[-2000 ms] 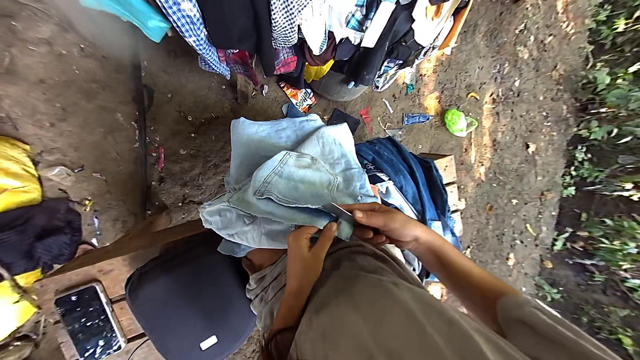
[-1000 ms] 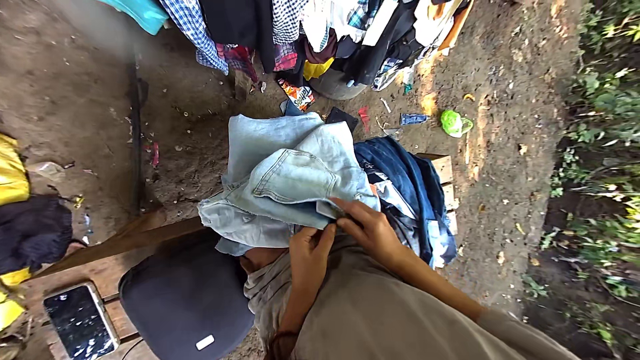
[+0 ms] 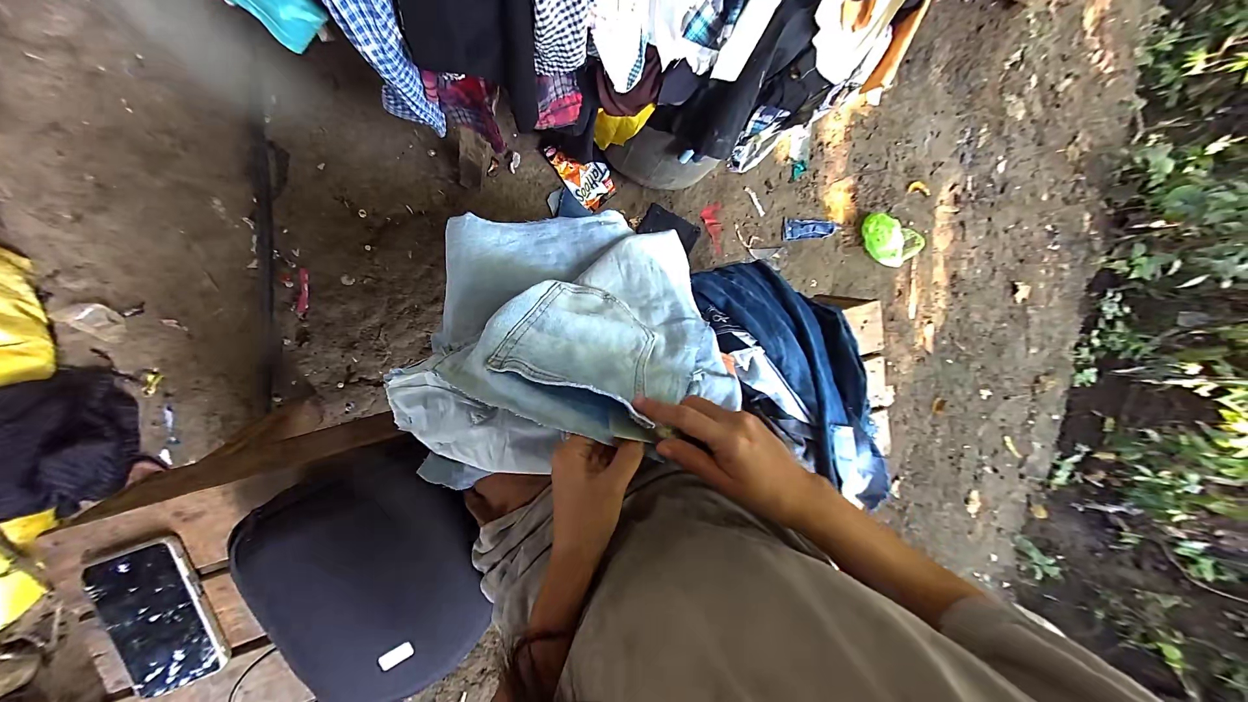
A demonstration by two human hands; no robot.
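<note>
A light-blue denim garment [image 3: 556, 253] lies spread over my lap, its stitched patch pocket [image 3: 585, 336] facing up and darker inside along the open edge. My left hand [image 3: 595, 478] pinches the denim just below that edge. My right hand [image 3: 731, 448] is at the pocket's lower right corner, thumb and forefinger close together around something small that I cannot make out clearly. The two hands are close beside each other. Dark-blue denim [image 3: 799, 341] lies to the right of the light piece.
Clothes [image 3: 561, 58] hang at the top, over a grey basin [image 3: 663, 161]. At lower left a phone [image 3: 156, 614] rests on wooden slats beside a black padded seat [image 3: 361, 575]. A green plastic bag [image 3: 887, 240] and scraps litter the dirt. Plants [image 3: 1189, 390] border the right.
The thin blade-like tool seen at my right hand two seconds ago no longer shows plainly. The pocket's edge now gapes more, and my right fingers are more extended along it.
</note>
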